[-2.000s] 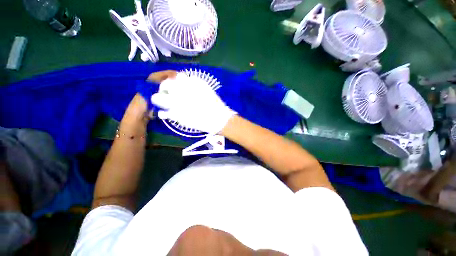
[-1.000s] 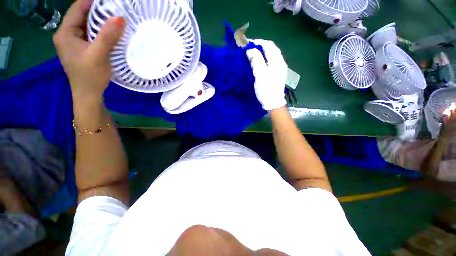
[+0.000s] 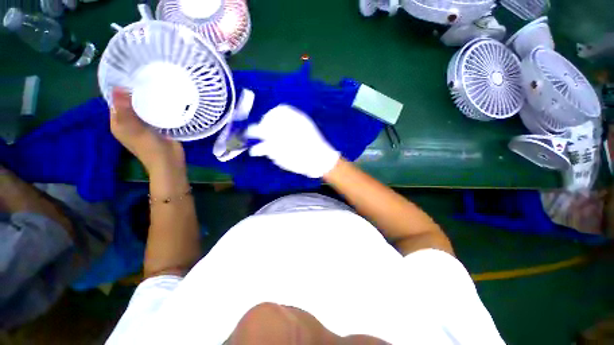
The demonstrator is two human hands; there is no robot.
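My bare left hand (image 3: 139,132) grips a white clip fan (image 3: 163,96) by the lower left of its round ribbed head. The fan is raised over the table, and its clip base (image 3: 233,135) points right, towards my other hand. My right hand (image 3: 294,143), in a white glove, is beside the clip base. Its fingers are bent around a bit of blue cloth that shows at the fingertips; whether they touch the clip is unclear. The blue cloth (image 3: 336,128) lies bunched along the table's near edge.
Another clip fan (image 3: 232,23) stands behind the held one. Several fans (image 3: 496,78) are grouped at the right. A pale green block (image 3: 378,103) and slim dark tool (image 3: 392,135) lie right of the cloth. A bottle (image 3: 42,34) lies far left. A person's arm (image 3: 33,205) shows at left.
The fan went from low over the cloth to raised in my left hand, then shifted slightly down and left. My gloved hand went right, then came back left to the clip base.
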